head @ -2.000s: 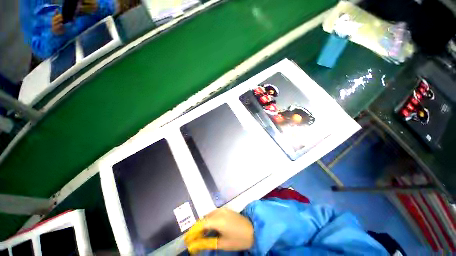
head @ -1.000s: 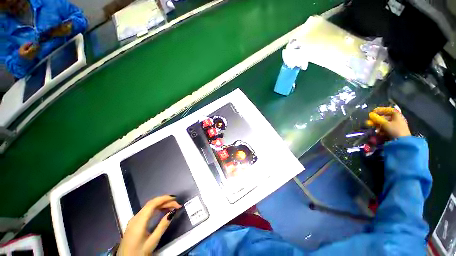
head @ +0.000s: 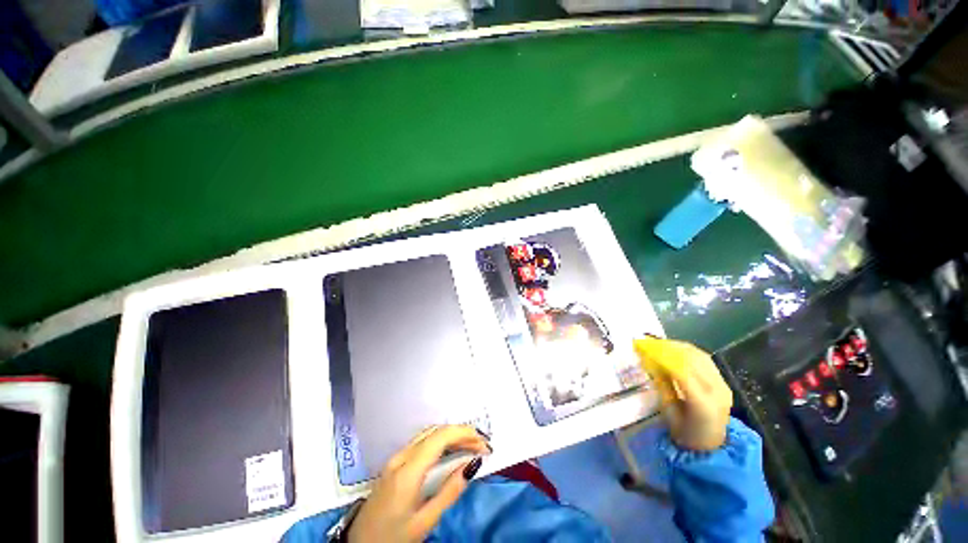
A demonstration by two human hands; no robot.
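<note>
A white foam tray (head: pixel 308 350) holds three dark tablets. The left tablet (head: pixel 218 392) has a white barcode label (head: pixel 265 479) near its lower corner. The middle tablet (head: pixel 409 350) has a darker strip along its left side. A black, red and orange printed film (head: pixel 536 302) lies over the right tablet, with strong glare. My left hand (head: pixel 419 477) is at the middle tablet's near edge, fingers curled; a pale patch between thumb and fingers may be a held piece or the tray. My right hand (head: pixel 685 387), with yellow finger cots, is at the tray's right edge; its grip is unclear.
Printed film (head: pixel 833 392) lies on the dark side table (head: pixel 759 371) at right. A blue holder (head: pixel 690 217), pale yellowish sheets (head: pixel 780 191) and shiny clear scraps (head: pixel 732 286) are beyond the tray. The green conveyor belt (head: pixel 425 133) runs behind. Another tray edge (head: pixel 53 445) shows at left.
My right hand has moved from the dark side table to the tray's right edge. My left hand, earlier beside a barcode label, is now at the middle tablet's near edge. The camera view has turned.
</note>
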